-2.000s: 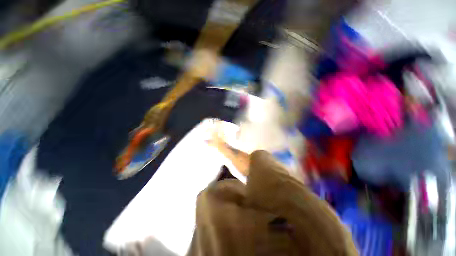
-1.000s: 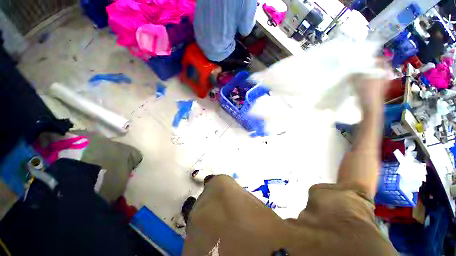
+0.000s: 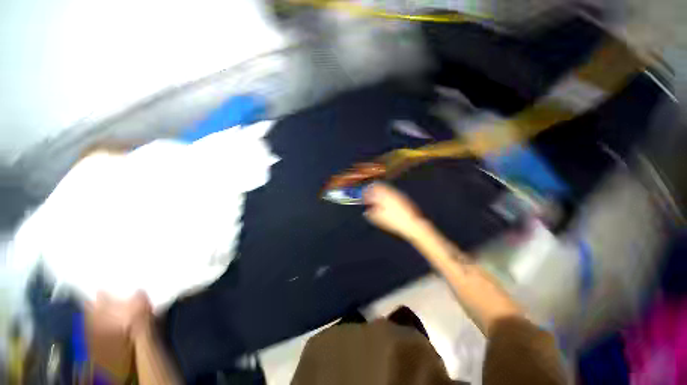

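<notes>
The frame is blurred. A large heap of white fabric pieces (image 3: pixel 158 214) lies on the left of the black-covered table (image 3: pixel 301 248). My left hand (image 3: pixel 120 316) is at the heap's near edge, low on the left; its fingers are too blurred to tell if they grip the fabric. The steam iron (image 3: pixel 350 186), with an orange-brown handle and pale rim, stands mid-table. My right hand (image 3: pixel 388 209) is at the iron's near right side, fingers curled; whether it holds the handle cannot be told.
A yellow-brown hose (image 3: pixel 437 150) runs from the iron to the upper right, past a blue iron rest (image 3: pixel 531 169). Small pale scraps (image 3: pixel 410 129) lie on the black cover. A blue patch (image 3: pixel 230 116) shows behind the heap. Pink fabric (image 3: pixel 663 338) is at the lower right.
The view has swung from the floor and crates back to the pressing table. The white fabric held out on the right a second ago is no longer seen there. My right hand is now beside the iron.
</notes>
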